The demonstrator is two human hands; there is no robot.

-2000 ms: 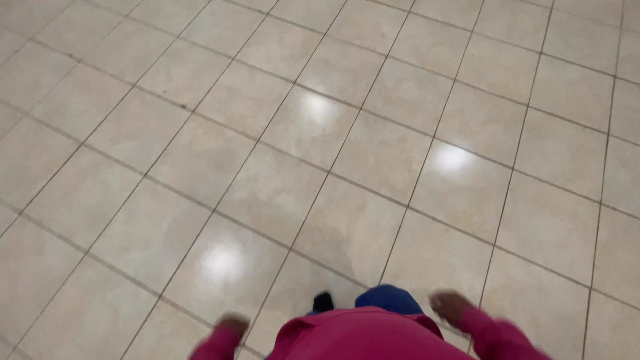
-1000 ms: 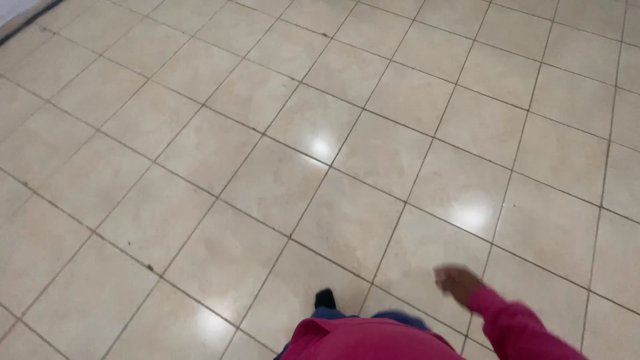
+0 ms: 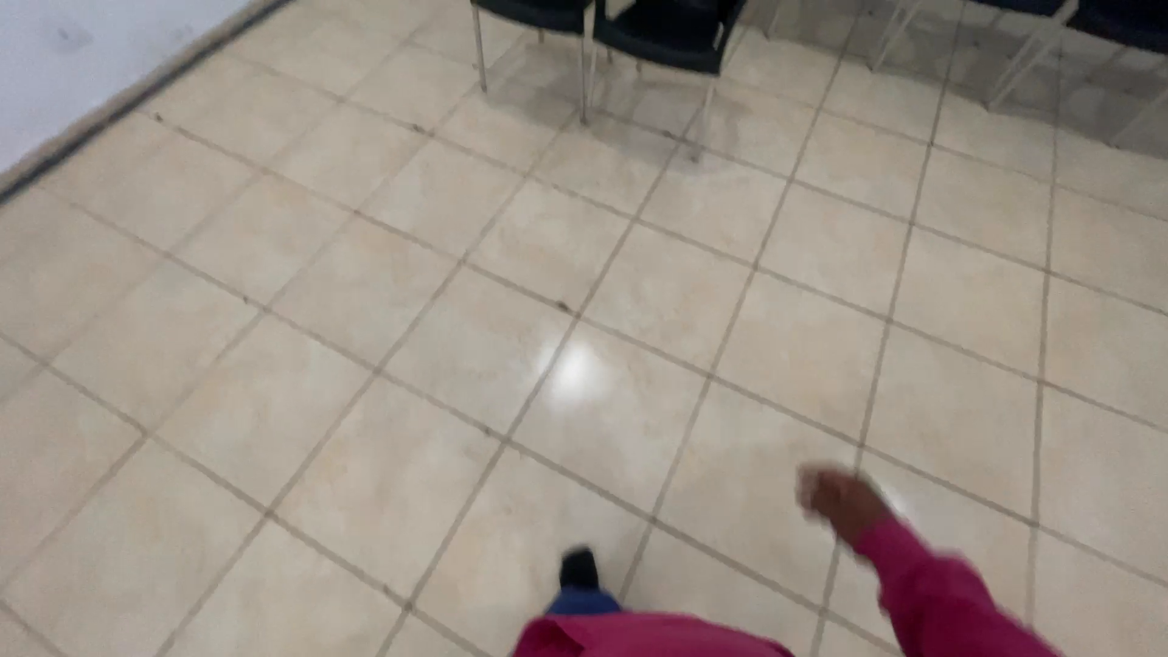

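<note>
My right hand (image 3: pixel 841 500), blurred, hangs over the tiled floor (image 3: pixel 657 301) at the lower right, in a pink sleeve (image 3: pixel 949 584). Its fingers look curled, but the blur hides whether they are closed; no object shows in it. My left hand is out of view. At the bottom edge are my pink top (image 3: pixel 657 634), a bit of blue trouser leg (image 3: pixel 582 602) and a dark shoe (image 3: pixel 578 568).
Two black chairs (image 3: pixel 662 36) with metal legs stand at the top middle. More dark chairs (image 3: pixel 1127 23) line the top right. A white wall (image 3: pixel 109 55) with a dark strip along its foot runs down the upper left.
The view has moved over the floor, bringing in the chairs and more of the wall. My left hand, seen two seconds ago at the lower left, is gone from view.
</note>
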